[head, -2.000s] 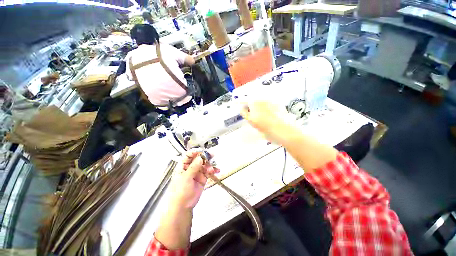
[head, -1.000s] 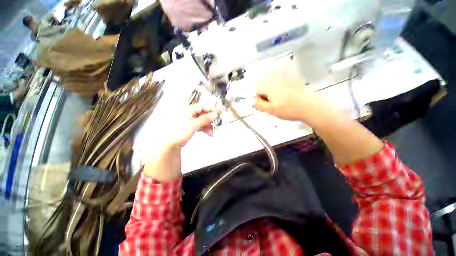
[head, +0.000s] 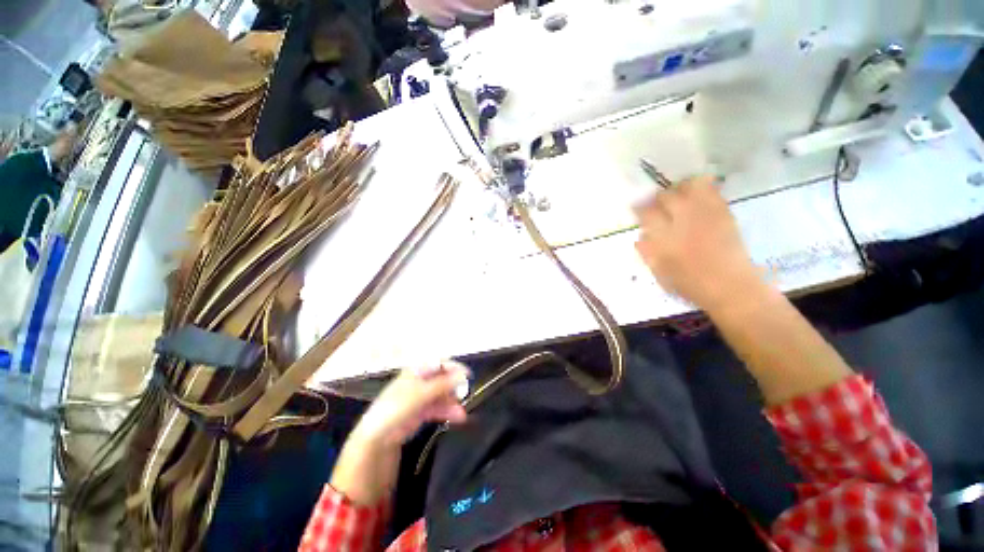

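A long brown strap (head: 583, 297) with a paler edge runs from under the presser foot (head: 514, 178) of the white sewing machine (head: 691, 92), over the table's front edge, and loops onto the dark apron (head: 561, 442). My right hand (head: 696, 243) is on the bed right of the needle, closed on thread snips (head: 654, 173); their dark pointed blades stick out at its upper left. My left hand (head: 410, 415) is low at the table's front edge, fingers bent, beside the strap's lower part. Whether it grips the strap cannot be told.
A thick bundle of brown strips (head: 237, 291), bound with a dark tie (head: 210, 347), lies at the left. Loose straps (head: 367, 297) lie between bundle and needle. Brown panels (head: 194, 92) are stacked upper left. A black cord (head: 847, 210) hangs at the right of the bed.
My hands first worked near the needle and machine head. My left hand has dropped towards my lap; my right hand has moved right and now shows the snips. The view has tilted down and closer.
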